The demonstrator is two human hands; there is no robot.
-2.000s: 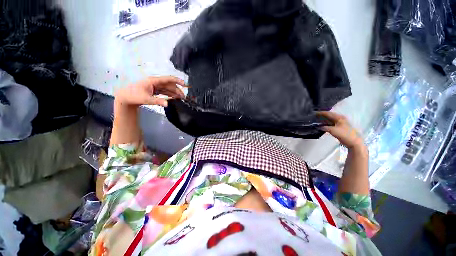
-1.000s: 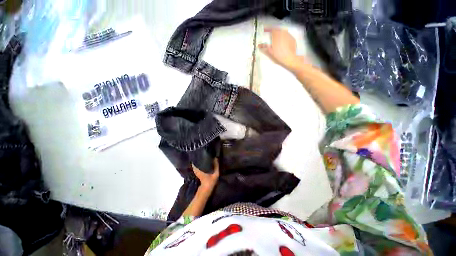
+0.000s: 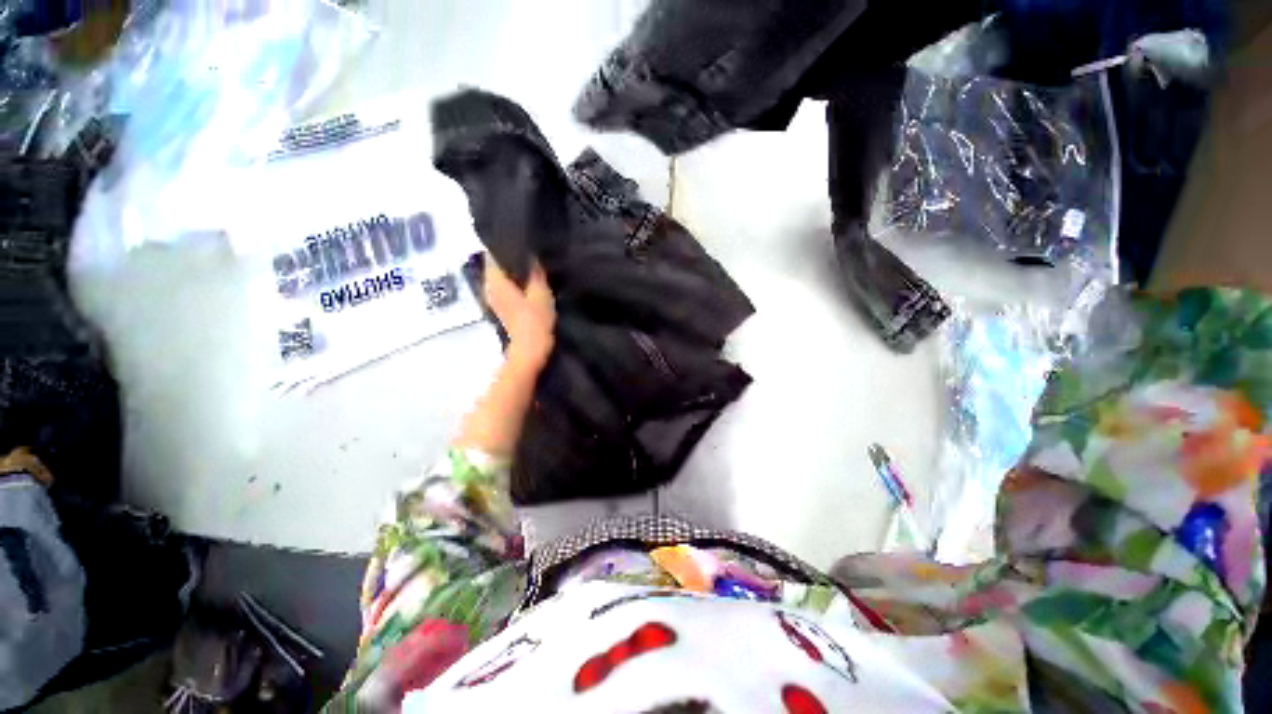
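Observation:
A dark washed denim jacket (image 3: 600, 321) lies bunched on the white table in front of me, its collar part raised at the upper left. My left hand (image 3: 522, 324) grips the jacket at its left side, with the fingertips partly hidden in the cloth. My right arm shows only as a floral sleeve at the right, and I cannot see my right hand. Another dark denim garment (image 3: 725, 63) is at the top, with a sleeve (image 3: 886, 279) hanging down on the right.
A flat stack of white printed polybags (image 3: 356, 265) lies left of the jacket. Crumpled clear bags (image 3: 230, 91) are at the upper left. A bagged dark garment (image 3: 997, 168) is at the upper right. Thin pens (image 3: 889, 476) and blue-tinted plastic (image 3: 997, 384) lie at the right.
My right hand has left the table's middle and gone out of view. The near jacket's collar part has moved up and left with my left hand. The other garment's sleeve now hangs at the right.

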